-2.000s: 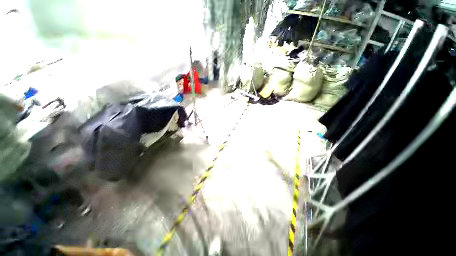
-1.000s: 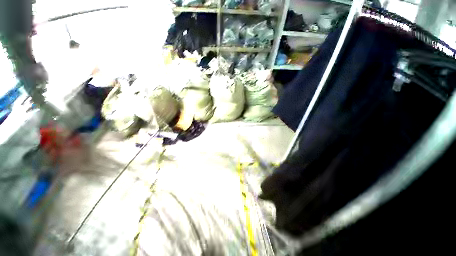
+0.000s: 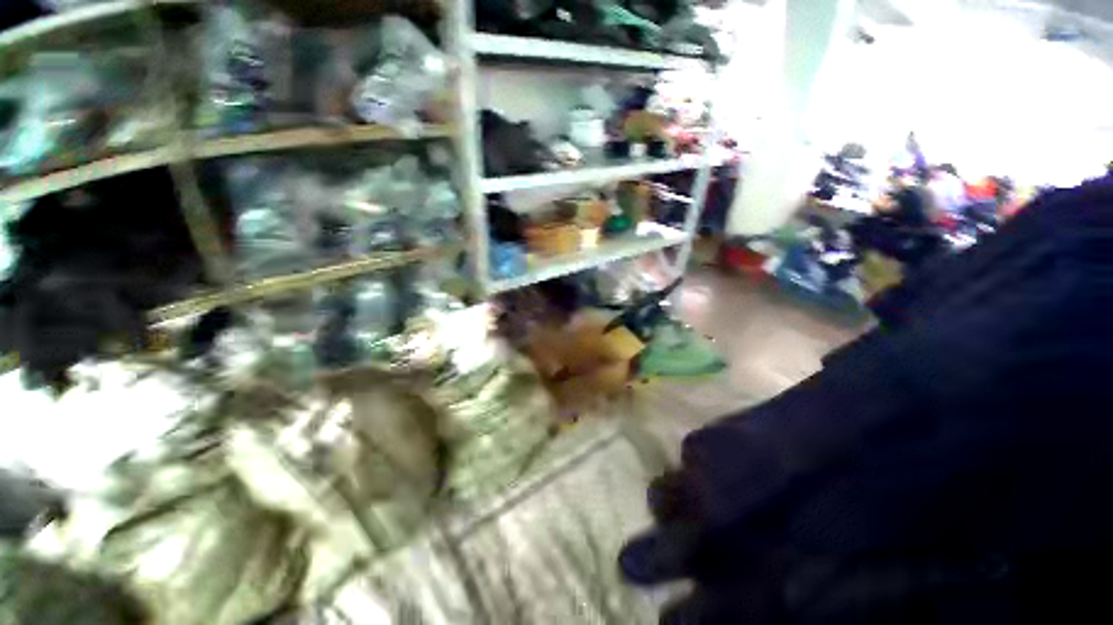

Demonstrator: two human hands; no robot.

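Observation:
Neither my left hand nor my right hand can be made out. Dark navy garments [image 3: 903, 427] fill the right side, very near, their lower left edge blurred. Pale stuffed sacks [image 3: 488, 415] stand at the lower left and centre, against the shelves. Wooden shelves [image 3: 305, 138] at the upper left hold clear plastic bags [image 3: 403, 76] and a dark heap of cloth [image 3: 104, 250].
A white metal shelf [image 3: 598, 175] holds small boxes and a white container. A cardboard box [image 3: 588, 364] and a green item [image 3: 679, 350] lie on the floor beside it. A pale pillar [image 3: 781, 122] stands behind, with blurred colourful piles [image 3: 940, 195] at the back right.
The view has swung right and come closer to the sacks and shelves. The taped floor lines have left the view. The white metal shelf, cardboard box and pillar now show more fully.

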